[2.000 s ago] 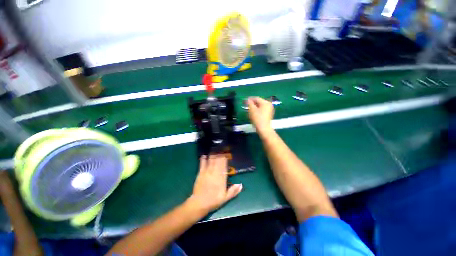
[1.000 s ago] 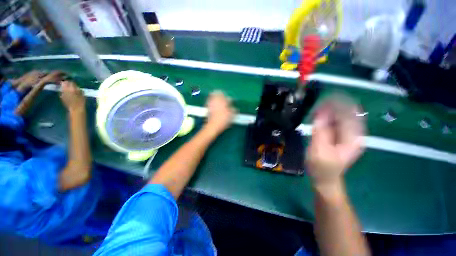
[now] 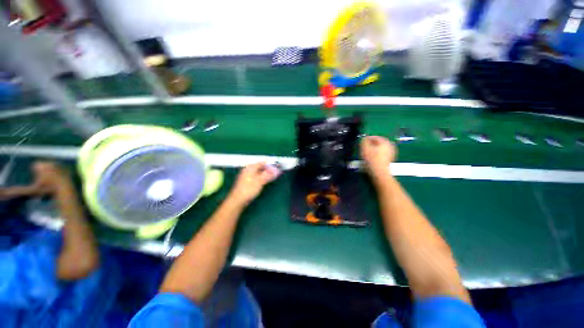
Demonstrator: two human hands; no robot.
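The black toggle press fixture (image 3: 328,147) stands upright in front of me, its red handle (image 3: 328,96) raised at the top. Its orange-and-black nest (image 3: 323,206) shows a dark middle; no silver-rimmed unit can be made out in it. My left hand (image 3: 251,182) is left of the fixture, with a small pale-edged unit (image 3: 274,170) pinched at the fingertips, blurred. My right hand (image 3: 378,154) is close by the fixture's right side over the belt's near white line, fingers curled; whether it holds anything is hidden.
Units (image 3: 445,135) lie spaced along the green conveyor belt (image 3: 256,131) on both sides of the fixture. A pale yellow-green fan (image 3: 150,182) stands at left, beside another person's arm (image 3: 73,224). A yellow fan (image 3: 355,45), white fan (image 3: 438,48) and black trays (image 3: 519,86) are beyond the belt.
The view has swung back right since one second ago. My left hand now shows a unit at its fingertips. My right hand has moved in beside the fixture. The silver-rimmed unit no longer shows in the nest.
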